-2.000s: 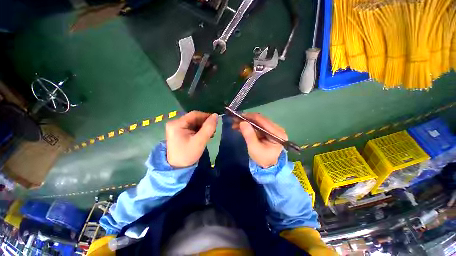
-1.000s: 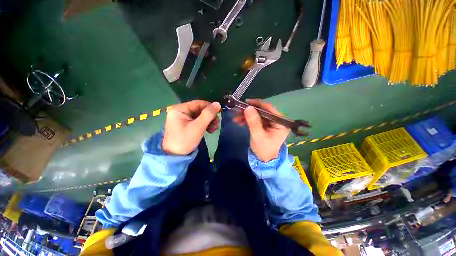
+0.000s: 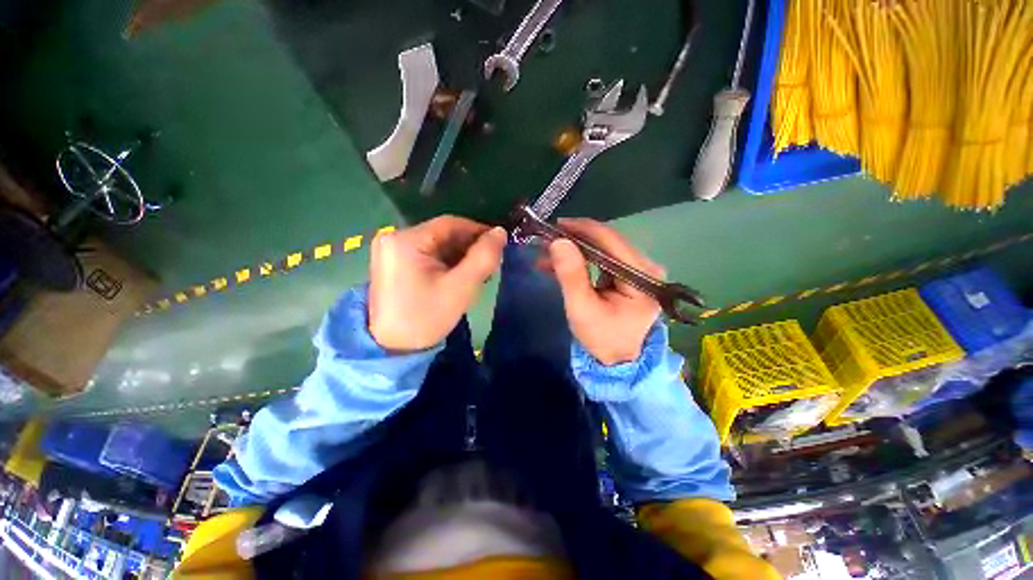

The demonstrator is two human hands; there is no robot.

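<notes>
My right hand is shut on a dark open-end wrench, whose open jaw sticks out at the lower right. The wrench's other end lies at a tiny metal part between my hands. My left hand pinches this small part at thumb and fingertips; its shape is too small to tell. Behind them on the dark green bench surface lies a silver adjustable wrench, its jaw pointing away from me.
Farther back lie a double-ended wrench, a curved metal plate, a narrow strip and a pale-handled tool. A blue tray holds yellow wire bundles at the right. Yellow crates stand lower right.
The dark wrench has turned from edge-on to showing its flat side and open jaw, and its near end has come down onto the small part. Both hands stay close together.
</notes>
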